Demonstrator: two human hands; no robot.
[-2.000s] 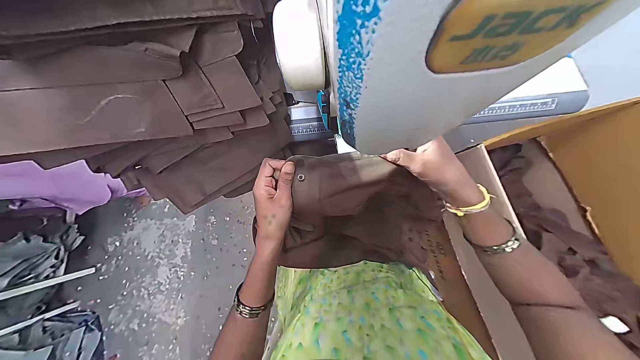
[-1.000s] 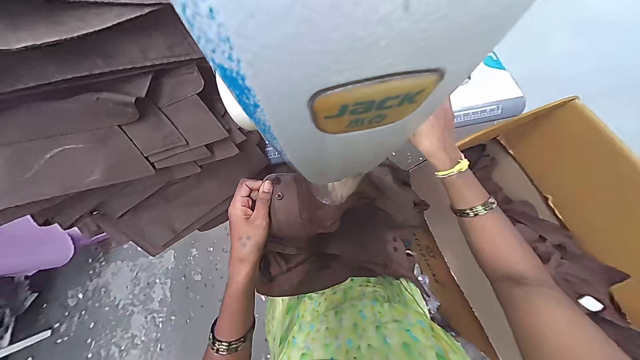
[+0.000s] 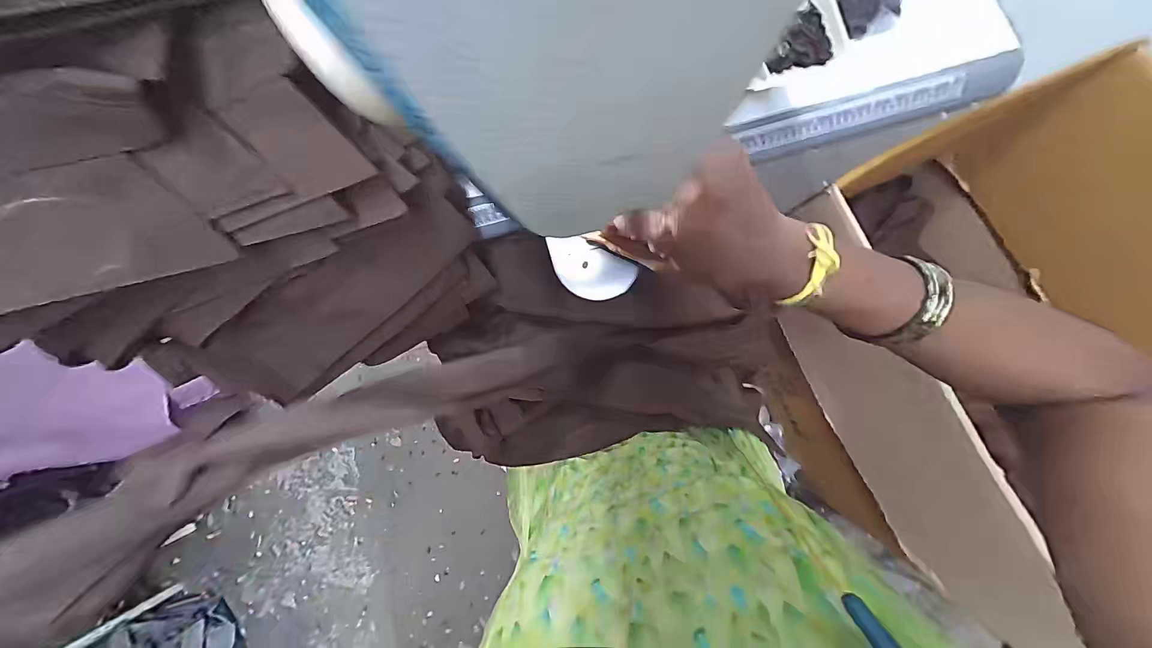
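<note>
My right hand, with a yellow thread and metal bangles at the wrist, is partly blurred under the sewing machine head. Its fingers pinch a small, thin orange-brown object, too blurred to name. Beside it, a white rounded piece with a small dark hole lies over the brown cloth garment, which is bunched above my lap. I cannot make out my left hand. A blurred brown band runs from the lower left towards the garment; whether it is cloth or my forearm, I cannot tell.
Stacked brown cut fabric pieces fill the upper left, above purple cloth. On the right stands an open cardboard box with brown cloth inside. Scraps litter the grey floor. A dark blue object shows at the bottom.
My left hand has let go of the garment's edge, where it was pinching beside an eyelet or button. The white rounded piece now shows below the machine head. The view has shifted.
</note>
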